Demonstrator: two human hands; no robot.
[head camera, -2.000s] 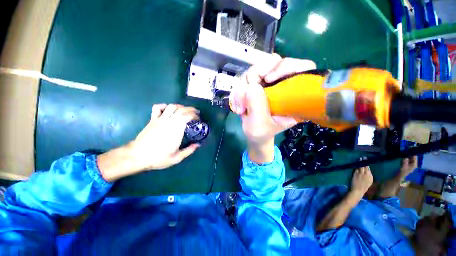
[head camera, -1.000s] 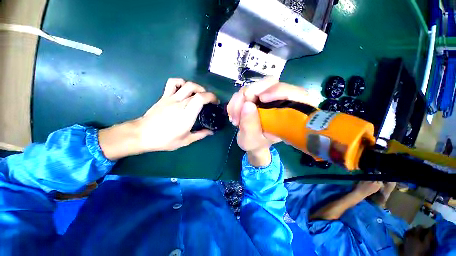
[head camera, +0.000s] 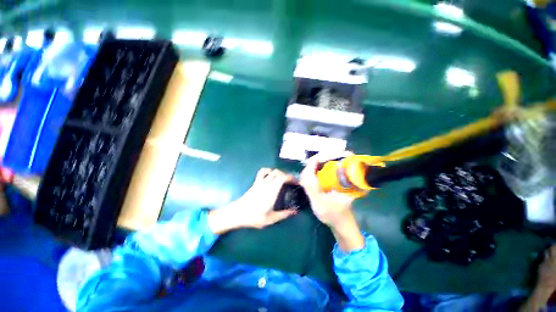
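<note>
My left hand (head camera: 259, 204) holds a round black housing (head camera: 289, 197) on the green bench in front of me. My right hand (head camera: 326, 198) grips the orange electric screwdriver (head camera: 344, 175), just to the right of the housing. The driver's nose points toward the housing, but its tip is hidden by my fingers and blur, so contact cannot be told. The pale grey screw feeder (head camera: 318, 116) stands just beyond my hands, with silvery screws (head camera: 332, 99) in its open hopper.
A long black divided tray (head camera: 110, 131) full of black parts lies left, beside a cardboard sheet (head camera: 167, 137). A pile of black parts (head camera: 457, 210) lies right. One black part (head camera: 213, 46) sits far off. A white bucket (head camera: 79, 275) is lower left, a blue bin (head camera: 36, 125) beyond the tray.
The view has swung left and widened, bringing the long tray and cardboard into sight. The screwdriver, over the feeder's front at first, has come to the housing. Both hands keep their holds.
</note>
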